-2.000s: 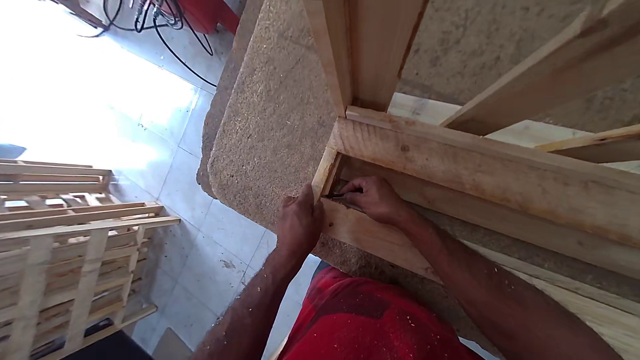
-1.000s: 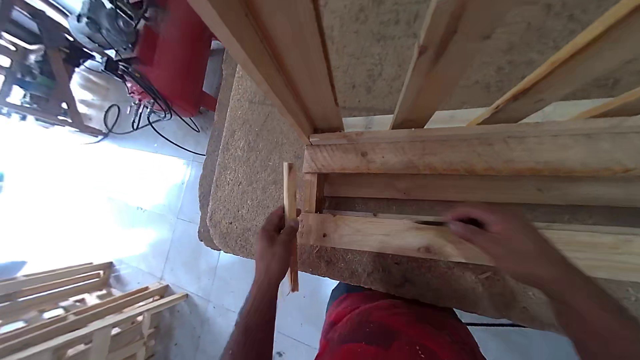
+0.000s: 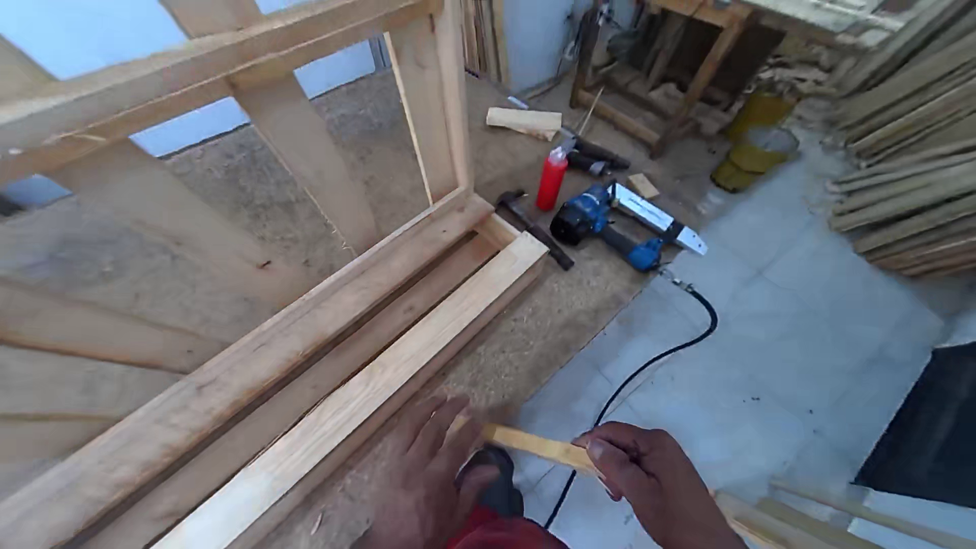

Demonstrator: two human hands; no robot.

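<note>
My right hand point(image 3: 644, 473) pinches one end of a thin wooden strip point(image 3: 537, 444) at the lower middle. The strip's other end lies by the fingers of my left hand point(image 3: 427, 473), which is blurred and spread beside the wooden frame; whether it touches the strip cannot be told. To the left, a long pale board point(image 3: 366, 396) forms the near edge of the slatted wooden frame point(image 3: 252, 366). A claw hammer point(image 3: 534, 229) lies at the frame's far corner, next to a red bottle point(image 3: 552, 179) and a blue pneumatic nailer point(image 3: 610, 225).
A black air hose point(image 3: 663, 354) runs from the nailer across the tiled floor. Another tool point(image 3: 591, 156) and wood offcuts point(image 3: 524, 120) lie on the worktop beyond. Yellow buckets point(image 3: 755, 145) stand near a wooden table point(image 3: 701, 76), with stacked boards point(image 3: 907, 175) at the right.
The view has swung far to the right, bringing the nailer and hammer into sight. The strip, upright in my left hand one second ago, is now held in my right hand.
</note>
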